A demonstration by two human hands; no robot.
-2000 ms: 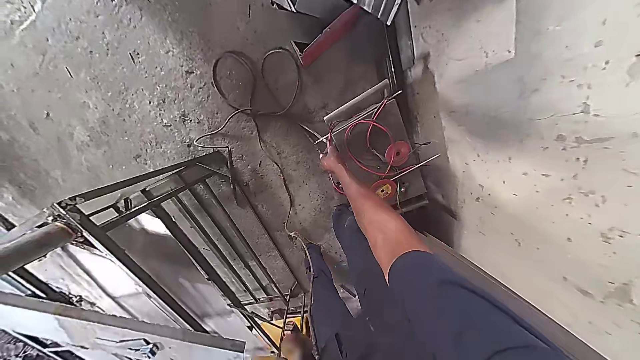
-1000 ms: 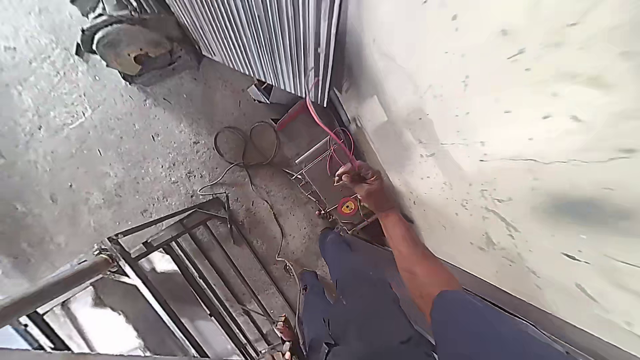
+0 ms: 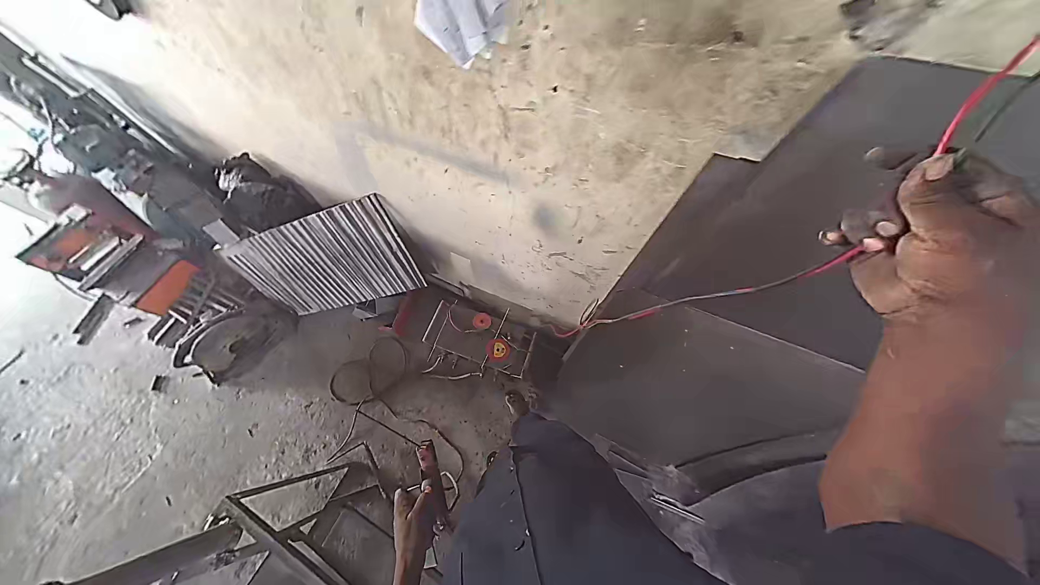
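My right hand point(image 3: 934, 219), at the right of the view, is closed around a thin red cable point(image 3: 821, 266). One stretch of the cable runs from the fist down left to the wall's foot; another rises to the upper right edge. My left hand point(image 3: 418, 508), low in the middle, grips a dark, slim object whose kind I cannot tell. Beyond my knee, a small metal-framed unit point(image 3: 471, 337) with red round parts rests on the floor by the wall. Looped cable point(image 3: 370, 370) lies on the floor to its left.
A welded metal frame point(image 3: 268, 528) stands at the lower left. Corrugated metal sheet point(image 3: 325, 256) leans near the wall, with a gas cylinder point(image 3: 93, 199) and orange-sided equipment point(image 3: 166, 286) farther left. Large dark sheets point(image 3: 756, 211) lean against the wall at the right.
My right hand has gone from beside the metal-framed unit to the far right, drawing the red cable along. The view has swung toward the wall, and my left hand shows more fully.
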